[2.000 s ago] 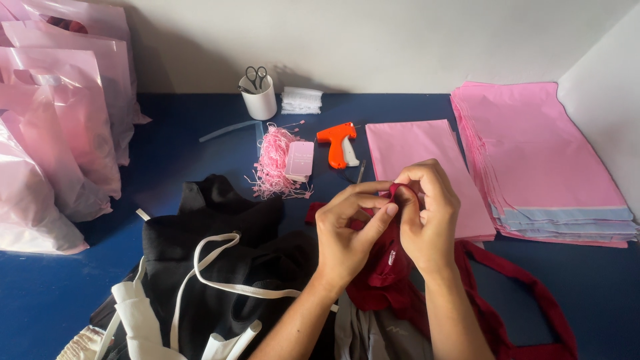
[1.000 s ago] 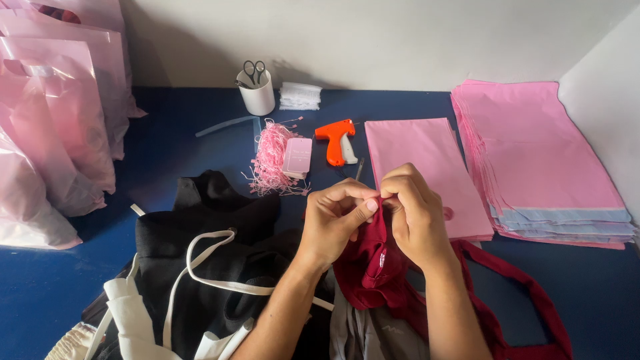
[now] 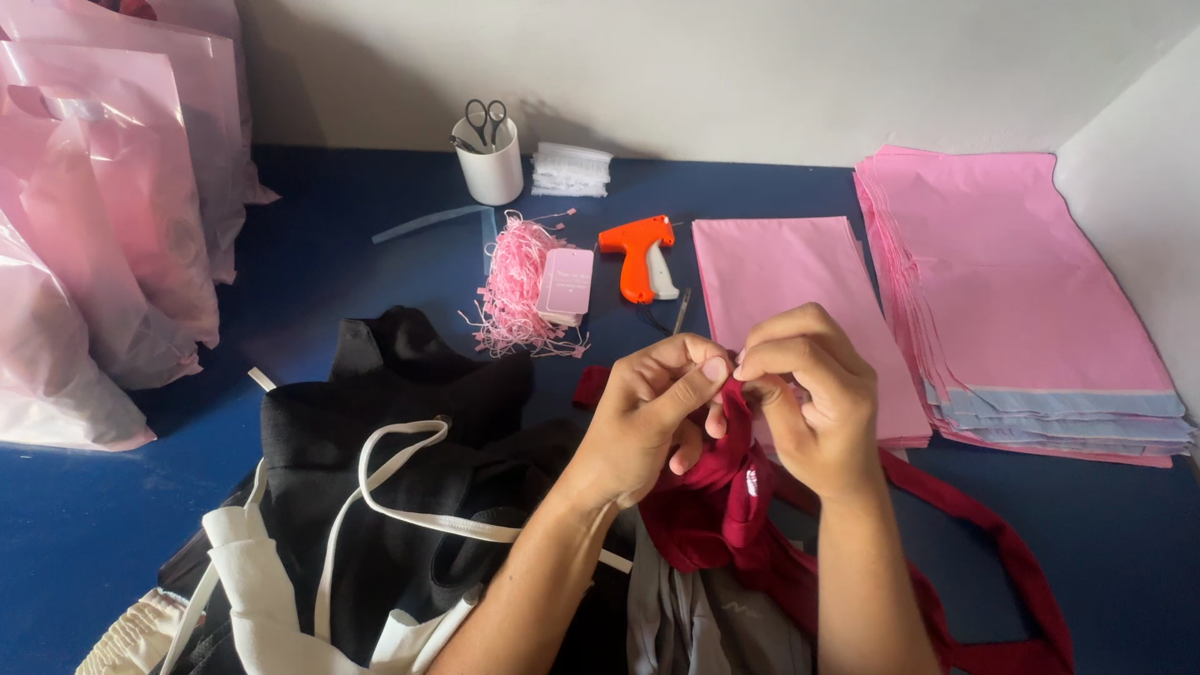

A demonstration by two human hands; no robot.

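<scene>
Both hands meet right of centre over a dark red garment (image 3: 694, 525) with a small white mark and a long strap. My left hand (image 3: 661, 412) pinches the garment's raised edge between thumb and forefinger. Close against it, my right hand (image 3: 811, 403) pinches the same edge; what its fingertips hold exactly is partly hidden. Grey fabric (image 3: 670, 600) lies beneath the red cloth. To the left is a heap of black clothing (image 3: 375, 469) with a white drawstring (image 3: 342, 516). An orange tagging gun (image 3: 640, 258) lies beyond the hands, beside pink tag strings (image 3: 516, 281) and pink cardboard tags (image 3: 567, 281).
Filled pink plastic bags (image 3: 103, 216) stand at the left. A white cup (image 3: 492, 169) holding scissors (image 3: 486, 120) and a small white stack (image 3: 572, 171) are near the wall. Flat pink bags lie in a smaller stack (image 3: 787, 281) and a larger stack (image 3: 1012, 281) on the right.
The fingers have shifted along the red garment, whose edge is now drawn up between them. Two seconds ago it was bunched between the fingertips.
</scene>
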